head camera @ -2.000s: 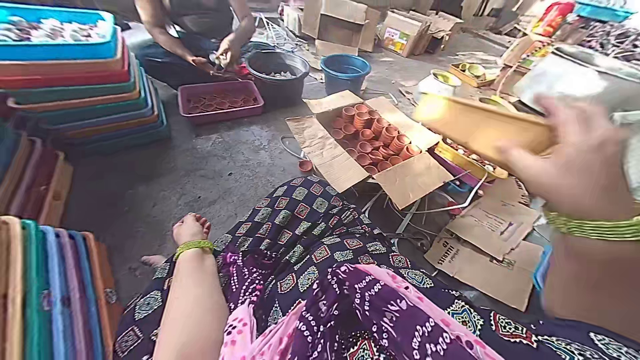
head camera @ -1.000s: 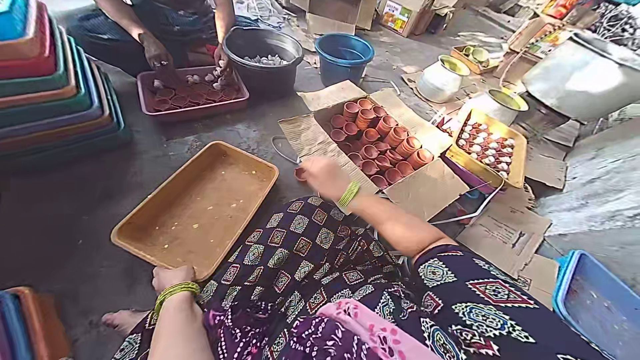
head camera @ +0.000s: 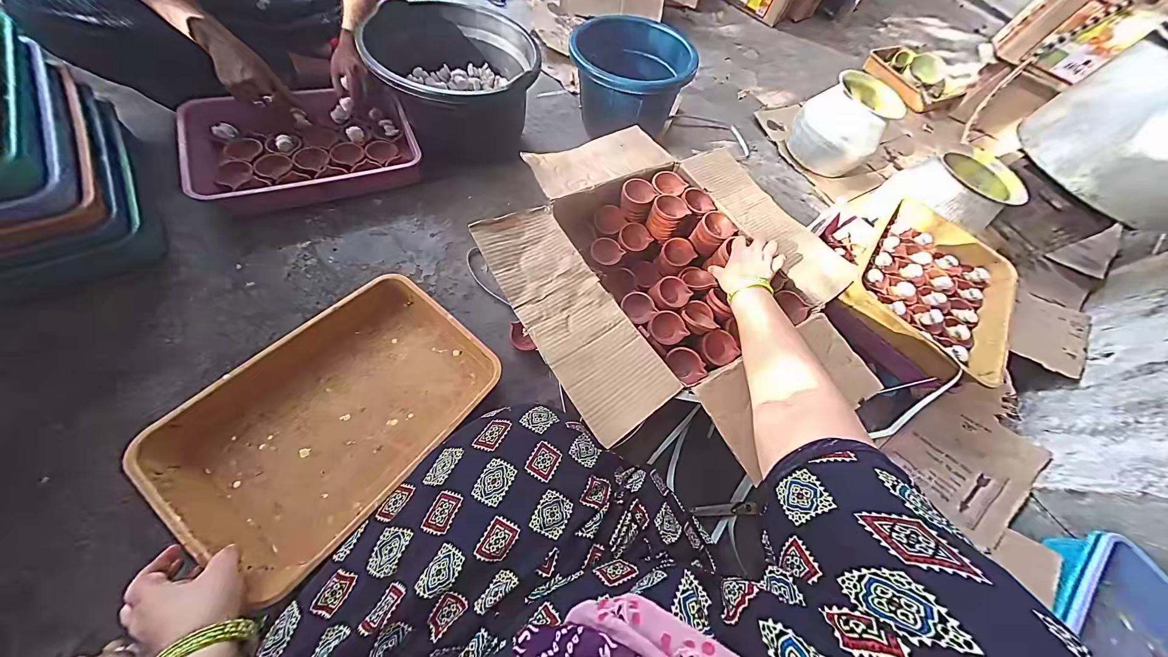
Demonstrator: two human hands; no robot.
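My left hand (head camera: 187,589) grips the near corner of an orange-yellow plastic tray (head camera: 310,438), which lies on the floor at my left with only small specks in it. My right hand (head camera: 750,265) reaches into an open cardboard box (head camera: 570,310) and touches the stacked small clay lamps (head camera: 677,254) at its right side; whether its fingers are closed on any is hard to tell. One loose clay lamp (head camera: 522,337) lies on the floor by the box's left flap. At the right, a yellow tray (head camera: 996,301) holds clay lamps with whitish pieces in them.
Across from me a person's hands (head camera: 242,68) place whitish pieces on lamps in a pink tray (head camera: 301,190). Beside it stand a dark tub (head camera: 456,119) and a blue bucket (head camera: 630,87). Stacked trays (head camera: 78,182) rise at left; metal pots (head camera: 835,132) and blue trays (head camera: 1118,584) are at right.
My right hand has moved from near the box's lower left flap to the lamps inside the box. The orange-yellow tray, held up at the right two seconds ago, now lies at my left.
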